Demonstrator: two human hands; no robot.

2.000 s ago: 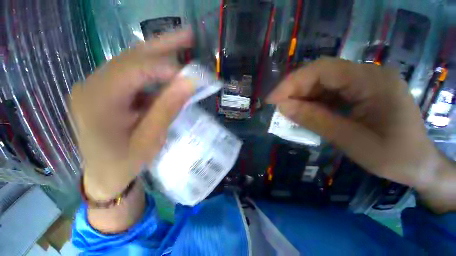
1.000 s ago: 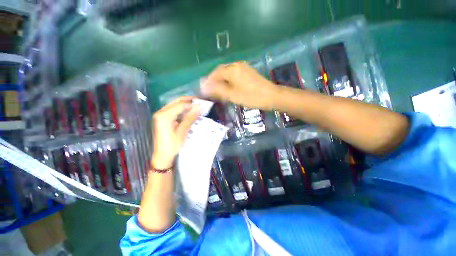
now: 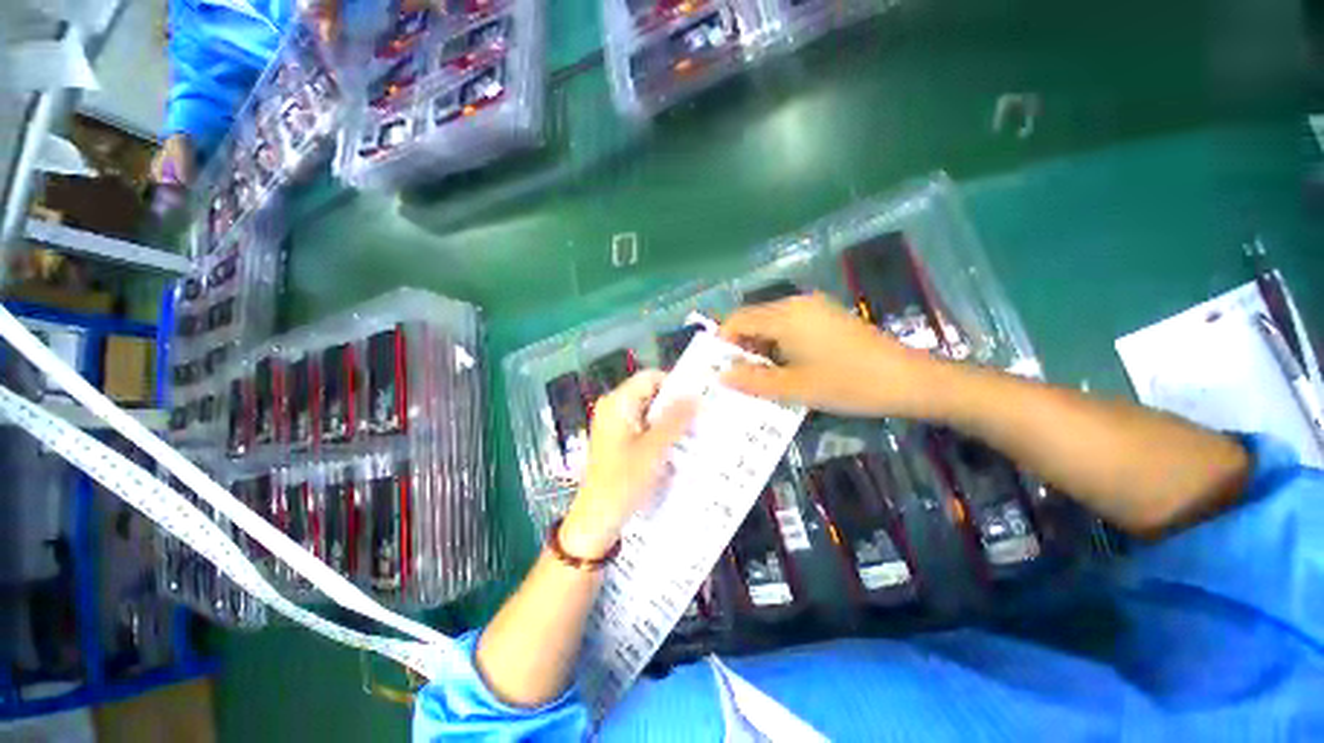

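Observation:
A white label strip point(image 3: 694, 520) with rows of small black print hangs between my hands and runs down toward my lap. My left hand point(image 3: 627, 453) grips its left edge. My right hand point(image 3: 813, 356) is at its upper end, fingers closed on the strip's top. Behind and below the hands lies a clear blister tray point(image 3: 951, 218) with two rows of open-backed mobile phones point(image 3: 860, 520). Several phones in the near row show white labels at their lower ends. My hands and the strip hide part of the tray.
A tray stack point(image 3: 462, 508) with phones stands at the left. More trays point(image 3: 639, 87) lie at the back. Another person's blue sleeve point(image 3: 218, 66) shows upper left. White ribbons point(image 3: 189, 508) cross the lower left. A record sheet point(image 3: 1220, 370) with a pen lies right; blue shelving point(image 3: 109, 552) is left.
The view has shifted, bringing the back trays and another person into sight. The label strip is now spread flatter and held at its top by both hands. The right hand is closer to the strip.

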